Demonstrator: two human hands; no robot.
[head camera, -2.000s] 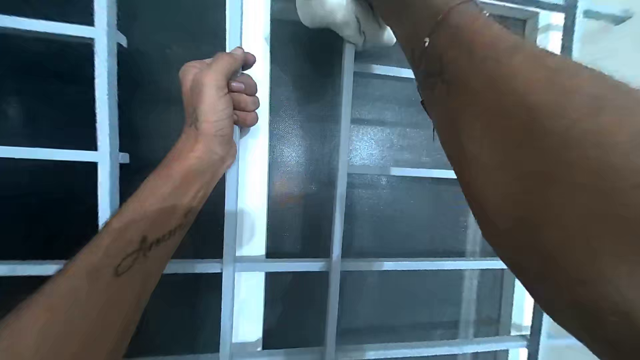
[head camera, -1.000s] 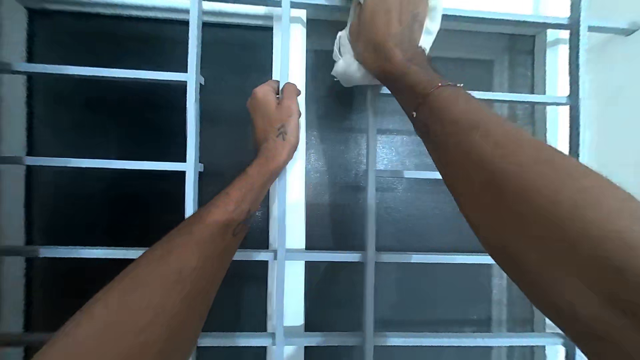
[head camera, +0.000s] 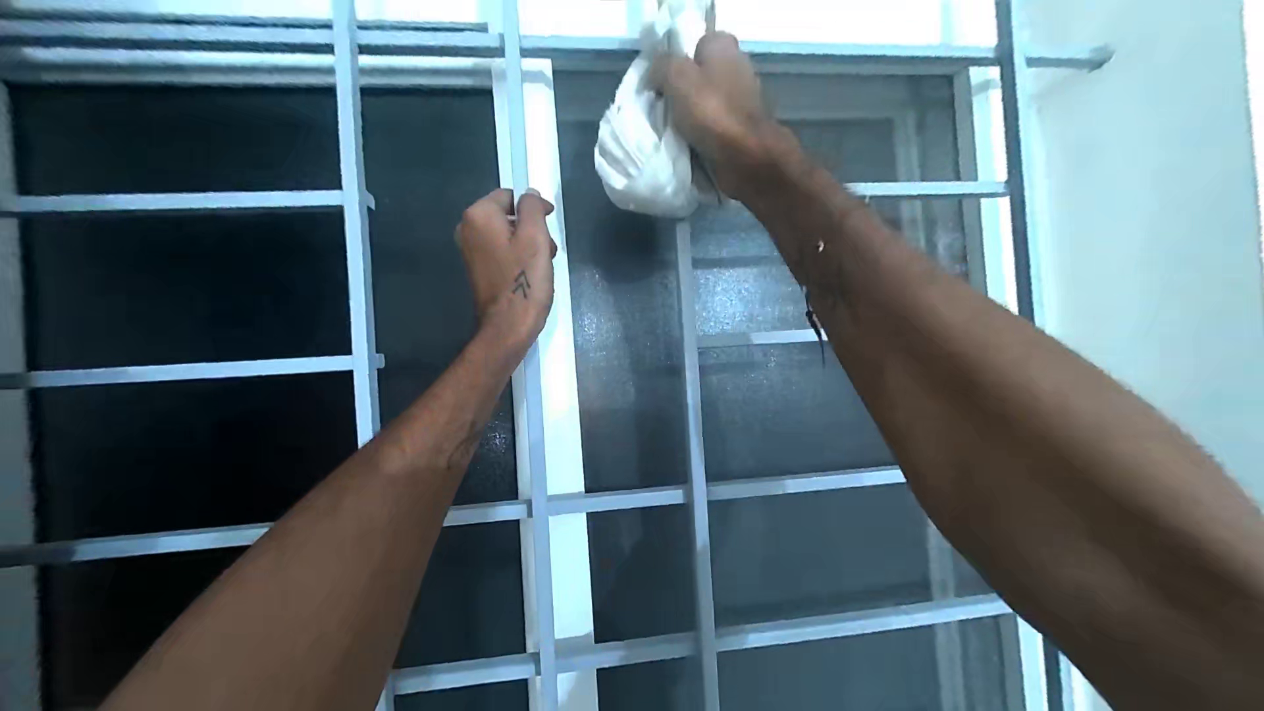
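Note:
My left hand (head camera: 509, 252) is closed around a vertical bar of the metal window grille (head camera: 536, 425), near the middle of the view. Higher up and to the right, my right hand (head camera: 716, 109) grips a bunched white cloth (head camera: 647, 148). The cloth lies over the upper part of another vertical bar (head camera: 691, 395) and hangs down below my fingers. The right hand is a little blurred, and part of the cloth is hidden behind it.
Behind the grille are dark window panes (head camera: 188, 286) with a white frame upright (head camera: 568, 415) between them. Horizontal bars cross at several heights. A pale wall (head camera: 1145, 247) stands at the right.
The view has shifted and now shows more of the grille's top. My right hand stays on the cloth, which hangs lower below the fingers than a second ago. My left hand still holds the bar.

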